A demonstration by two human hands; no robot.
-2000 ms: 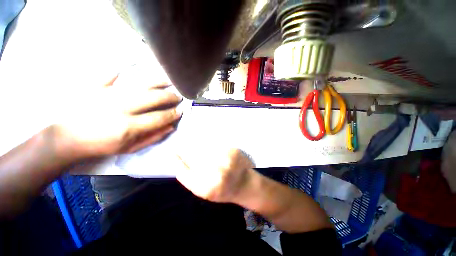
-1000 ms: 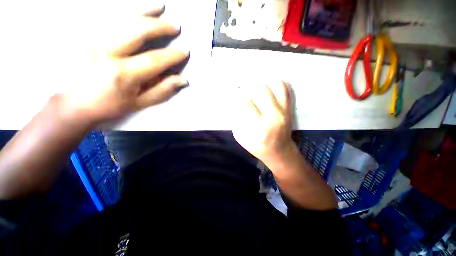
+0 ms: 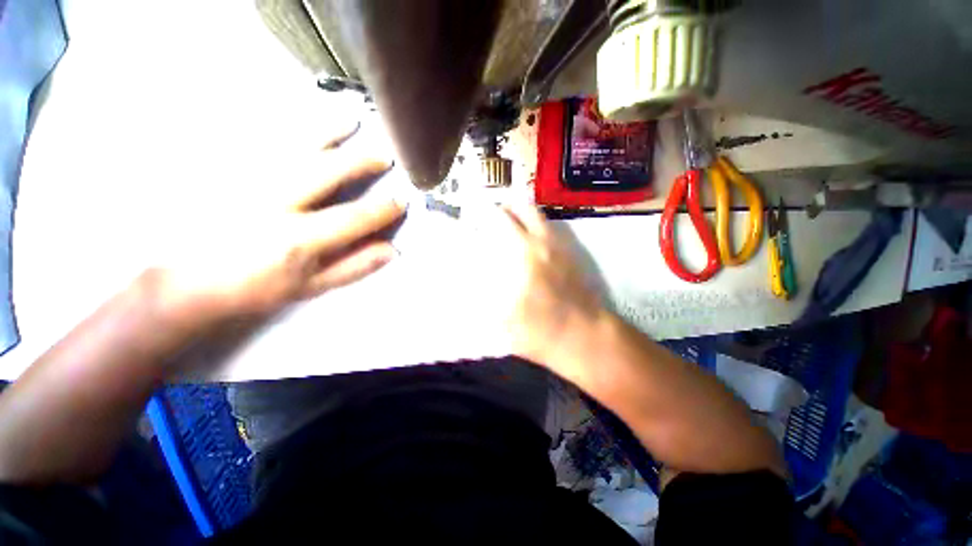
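The sewing machine head (image 3: pixel 426 85) hangs over the overexposed white table (image 3: pixel 682 299). My left hand (image 3: pixel 288 245) lies flat with spread fingers left of the machine nose; its fingertips are near the needle area, which the nose partly hides. My right hand (image 3: pixel 554 277) is right of the nose, its fingers pointing up toward the needle area and partly washed out. A small grey-blue bit of fabric (image 3: pixel 442 207) shows between the hands. Any other fabric under them is lost in the glare, and I cannot tell if either hand grips anything.
A phone (image 3: pixel 609 149) lies on a red case, with red-and-yellow scissors (image 3: pixel 691 229), snips (image 3: pixel 781 256) and a dark cloth strip (image 3: pixel 853 267) to its right. Grey-blue fabric (image 3: pixel 23 117) lies at far left. Blue crates (image 3: pixel 815 405) stand below the table.
The machine head, out of view one second ago, shows again as the view shifted. My right hand has moved up beside the needle area. My left hand stays flat on the left.
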